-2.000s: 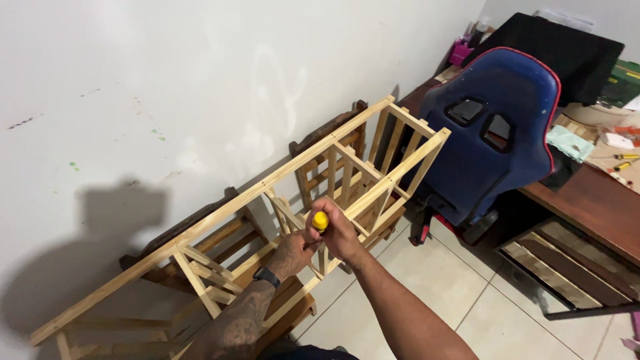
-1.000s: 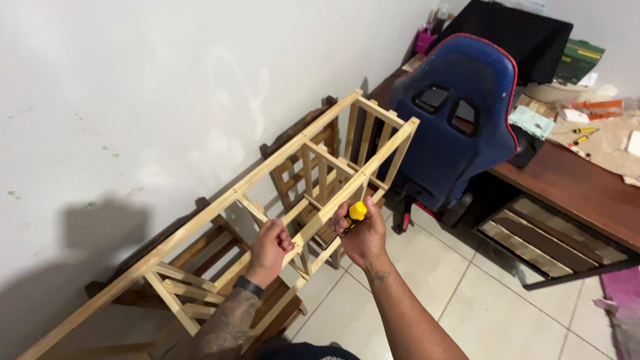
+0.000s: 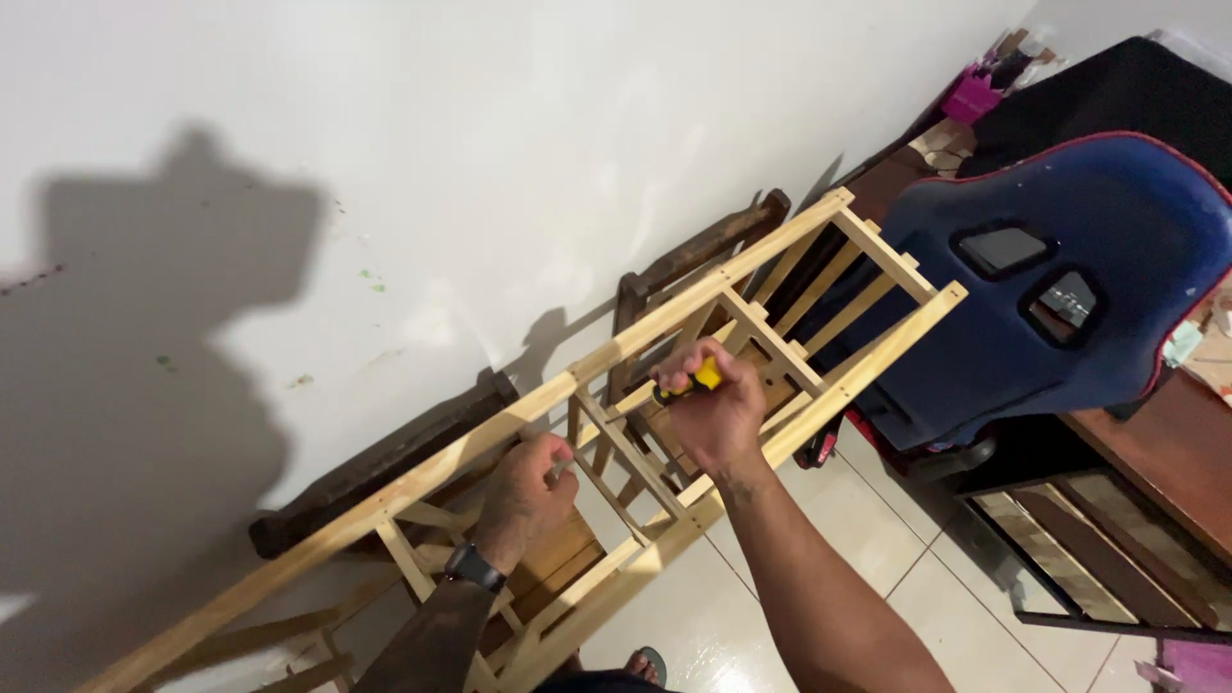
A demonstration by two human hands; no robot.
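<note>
A long pale wooden slatted frame [image 3: 770,342] lies slanting across two dark wooden chairs [image 3: 707,241]. My right hand [image 3: 717,409] is closed around a yellow and black screwdriver [image 3: 701,378], held over the frame between two crosspieces; its thin shaft points left toward a crosspiece. My left hand [image 3: 529,491], with a dark watch on the wrist, is over the frame near its upper rail, fingers curled. Whether something small is between its fingertips cannot be told.
A blue gaming chair with red edging [image 3: 1049,289] stands at the right, beside a reddish-brown desk [image 3: 1145,462]. A white wall [image 3: 433,144] runs behind the frame. Pale floor tiles [image 3: 866,539] and a sandalled foot [image 3: 647,664] show below.
My hands were together at the screwdriver two seconds ago, then apart. The screwdriver has moved from above the near rail to between the rails. The view has shifted.
</note>
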